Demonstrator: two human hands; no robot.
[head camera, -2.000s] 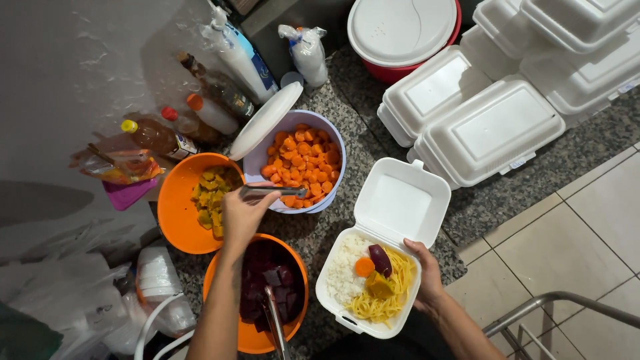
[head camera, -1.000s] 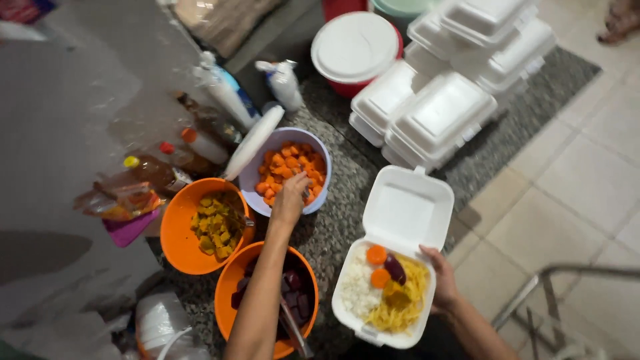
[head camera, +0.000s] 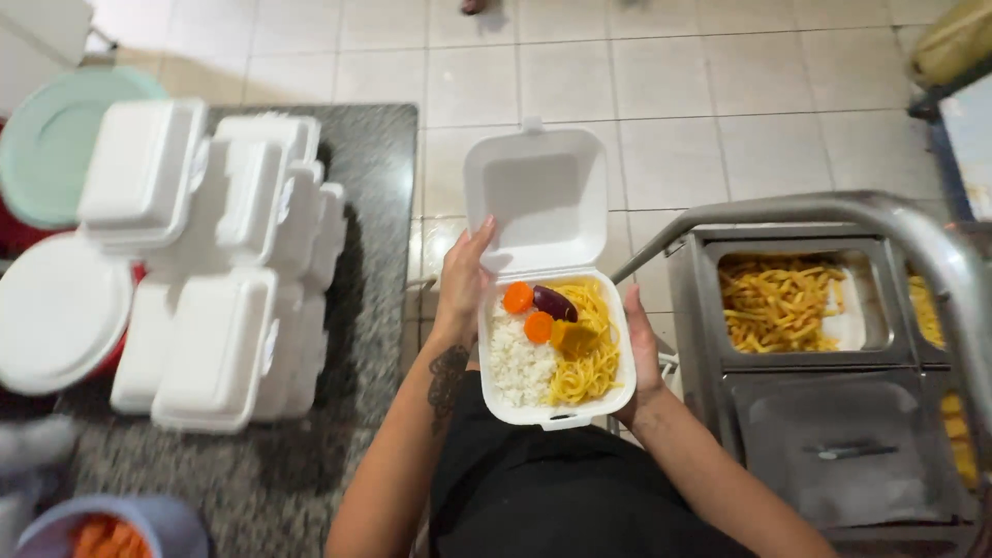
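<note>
An open white foam takeout box (head camera: 558, 415) is held between both hands in front of my body, its lid raised at the far side. My left hand (head camera: 465, 287) grips the left side near the hinge, thumb by the lid. Fingers of my right hand (head camera: 642, 349) support the right side. Inside lie white rice (head camera: 521, 358), yellow spaghetti (head camera: 593, 372), two carrot slices (head camera: 538, 327), a dark purple beet piece (head camera: 555, 303) and an orange-yellow chunk (head camera: 573, 339), probably squash.
Stacked closed foam boxes (head camera: 221, 341) stand on the granite counter (head camera: 380, 170) at left, beside lidded tubs (head camera: 58, 310) and a bowl of carrots (head camera: 112, 535). At right, a metal rail (head camera: 821, 205) runs round a steel food warmer (head camera: 697, 310) holding a pan of yellow-brown strips (head camera: 779, 302).
The view has swung right to the food warmer. My left hand has left the carrot bowl and now holds the box. A second carrot slice, absent two seconds ago, lies in it.
</note>
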